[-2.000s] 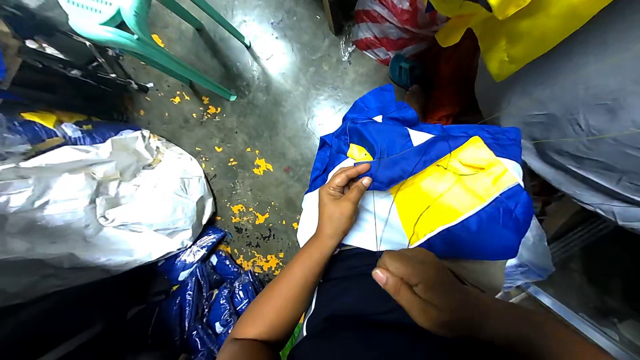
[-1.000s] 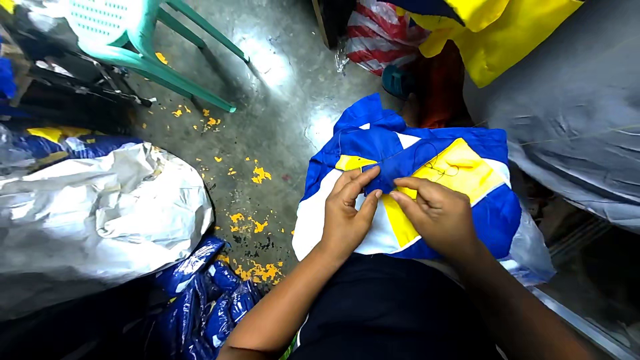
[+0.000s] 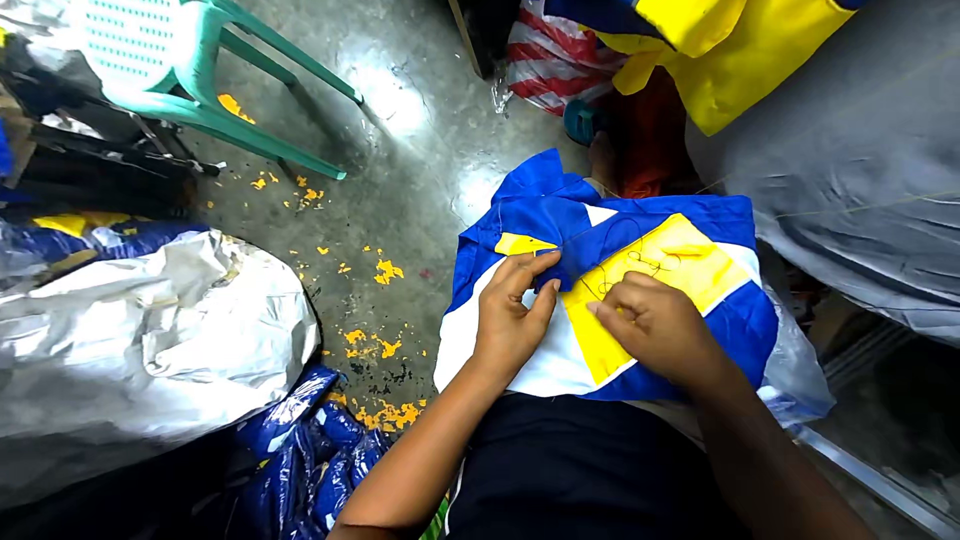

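A blue, white and yellow fabric piece (image 3: 540,352) lies over my lap. My left hand (image 3: 517,307) pinches a blue fold of it between thumb and fingertips, near a small yellow patch. To the right, my right hand (image 3: 649,326) is above the large yellow panel with thumb and fingers drawn together. A dark thread (image 3: 637,262) runs in loose loops over the yellow panel and the blue band. Whether a needle or thread is between the right fingertips is too small to tell.
A green plastic chair (image 3: 202,112) stands at upper left. White sacking (image 3: 225,330) and plastic-wrapped blue packages (image 3: 334,427) lie at left. Yellow cloth (image 3: 742,67) hangs at upper right, beside a grey cover (image 3: 847,172). A striped bag (image 3: 559,60) sits on the floor.
My right hand was low near my lap, came up beside my left hand at the fold, and has since moved a little away to the right. My left hand stays on the fabric.
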